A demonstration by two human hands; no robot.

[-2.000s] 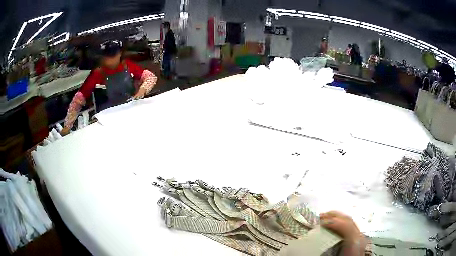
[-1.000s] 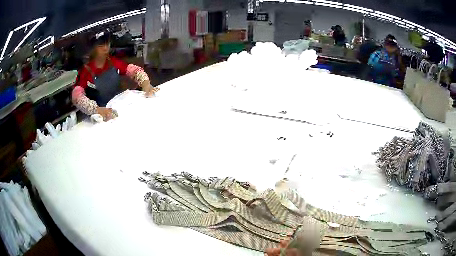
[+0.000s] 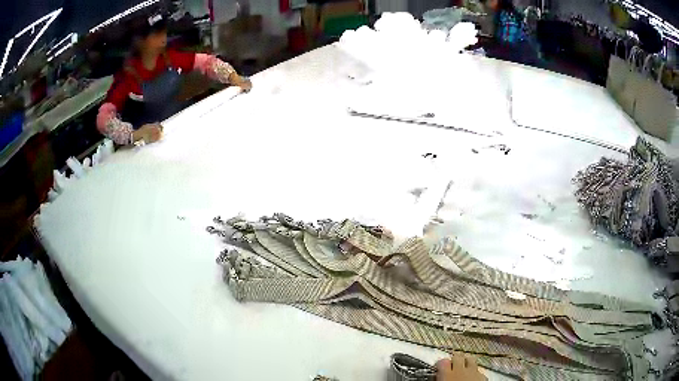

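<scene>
A long flat pile of grey-beige ribbed webbing straps (image 3: 357, 286) lies across the table in front of me, with silvery hooks (image 3: 223, 227) bunched at its left end. At the bottom edge, my right hand (image 3: 460, 369) shows only by its fingers, the rest cut off. The fingers are closed against a folded strap (image 3: 411, 366) just left of them, below the pile. The grip itself is partly hidden by the frame edge. My left hand is not in view.
Strap bundles (image 3: 633, 193) are heaped at right, beige tote bags (image 3: 640, 93) behind them. Crinkled clear film (image 3: 521, 223) lies behind the pile. A person in red (image 3: 152, 78) handles a white sheet across the table (image 3: 141, 260). Rolled white pieces (image 3: 33, 316) stand at left.
My right hand, earlier over the pile's right part, is now at the bottom edge beside a folded strap. The pile shows its full length. The person opposite has spread their arms along the sheet.
</scene>
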